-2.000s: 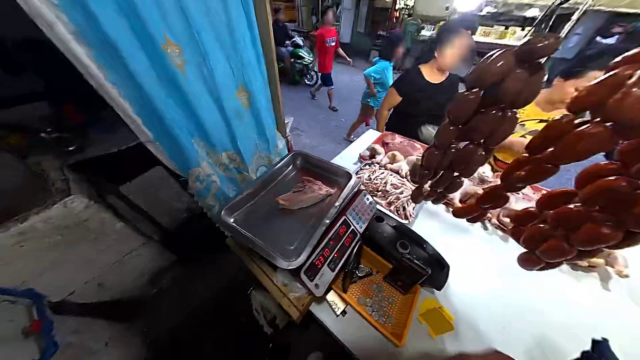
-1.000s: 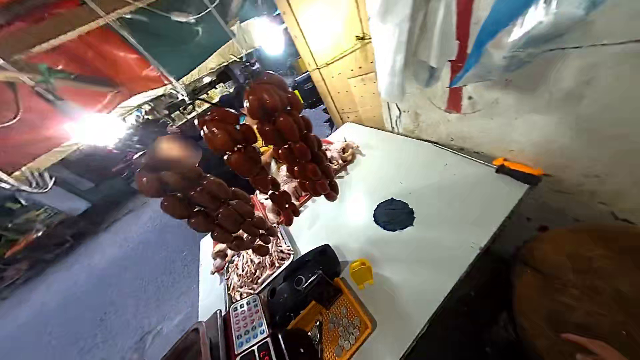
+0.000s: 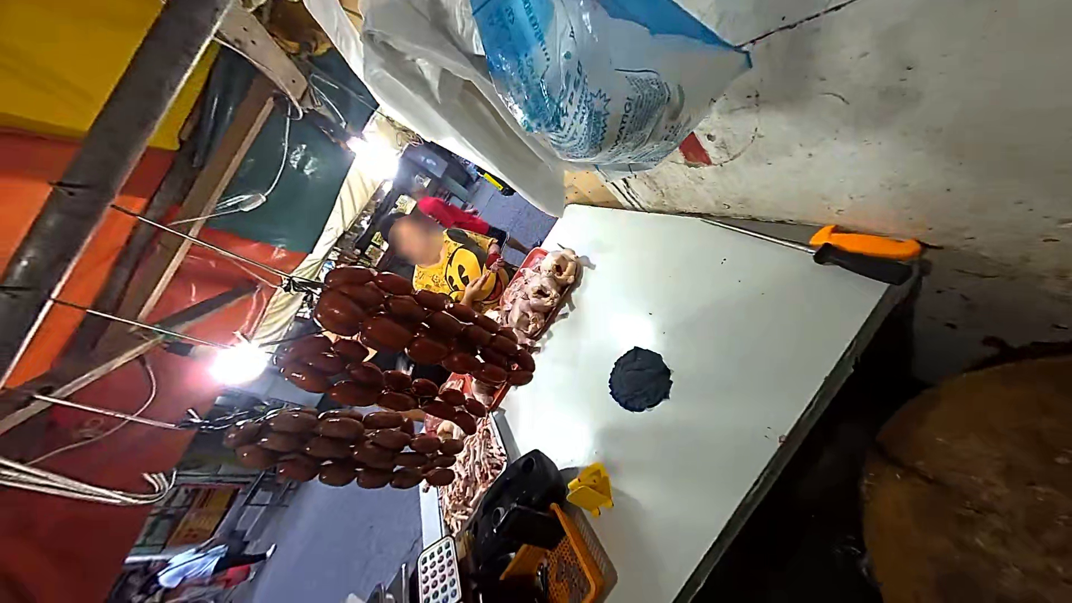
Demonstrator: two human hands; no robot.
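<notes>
Neither of my hands shows now. Below the middle of the view lies a white tabletop [image 3: 712, 335], with a crumpled dark cloth [image 3: 640, 379] on it. Two knives rest at its far right corner, one with an orange handle [image 3: 867, 243] and one with a black handle [image 3: 861, 265]. Strings of reddish-brown sausages [image 3: 402, 327] hang left of the table. Behind them a red tray holds raw chicken [image 3: 540, 293], and a pile of chicken feet [image 3: 476, 477] lies nearer. An orange plastic basket [image 3: 578, 553] stands beside a yellow plastic piece [image 3: 591, 489].
White and blue printed plastic bags [image 3: 611, 92] hang overhead. A round wooden block [image 3: 971, 486] stands at the lower right. A person in a yellow shirt [image 3: 456, 264] is beyond the sausages. A scale's keypad [image 3: 440, 571] shows at the bottom edge.
The view has swung strongly and tilted. Part of a hand seen at the lower right one second ago is out of view. A person in yellow now shows behind the sausages.
</notes>
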